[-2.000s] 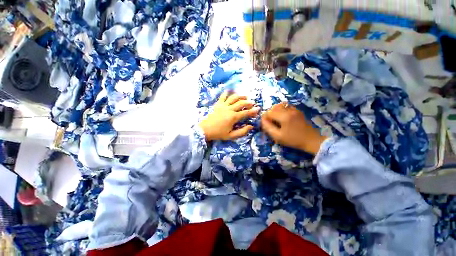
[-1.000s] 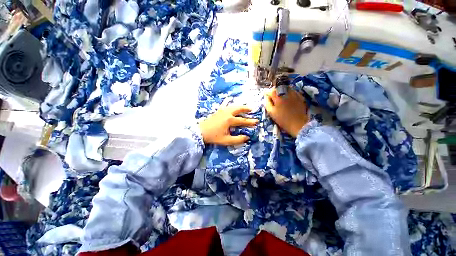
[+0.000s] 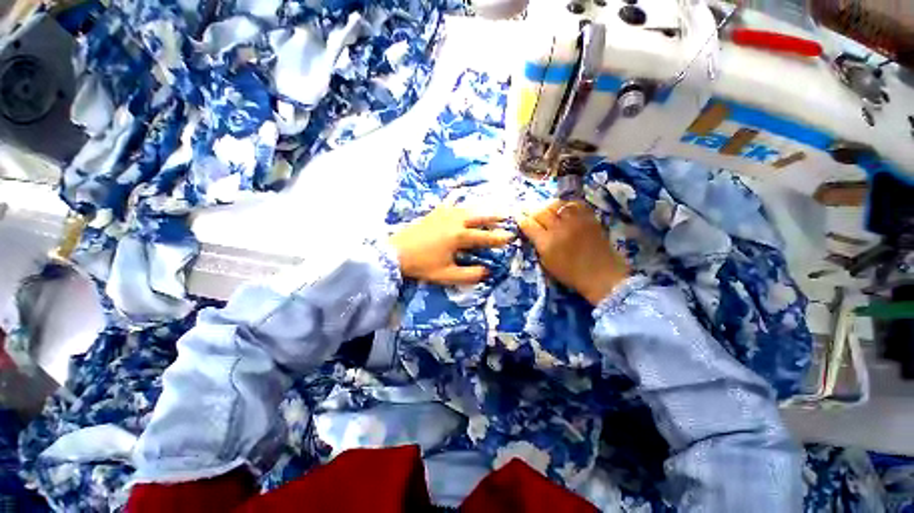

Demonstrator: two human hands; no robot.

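Note:
The blue and white floral fabric (image 3: 451, 150) lies on the table under the presser foot and needle (image 3: 546, 158) and spreads right and toward me. My left hand (image 3: 446, 243) lies palm down on it, fingers spread and pointing right. My right hand (image 3: 573, 243) is just in front of the needle area, fingers curled, fingertips on the cloth close to my left fingertips. Whether they pinch the cloth is hidden. The white sewing machine (image 3: 661, 95) with a blue stripe stands at the upper right.
A heaped floral pile (image 3: 231, 120) lies at the table's left. More floral cloth (image 3: 521, 431) hangs in my lap. A grey round-faced device (image 3: 35, 85) is at far left. The table's printed scale (image 3: 236, 263) shows beside my left sleeve. A wire stand (image 3: 852, 366) is at right.
My right hand moved up to the needle area, then slightly back toward me, its fingers now beside my left fingertips. My left hand stays flat on the cloth. The camera view has shifted.

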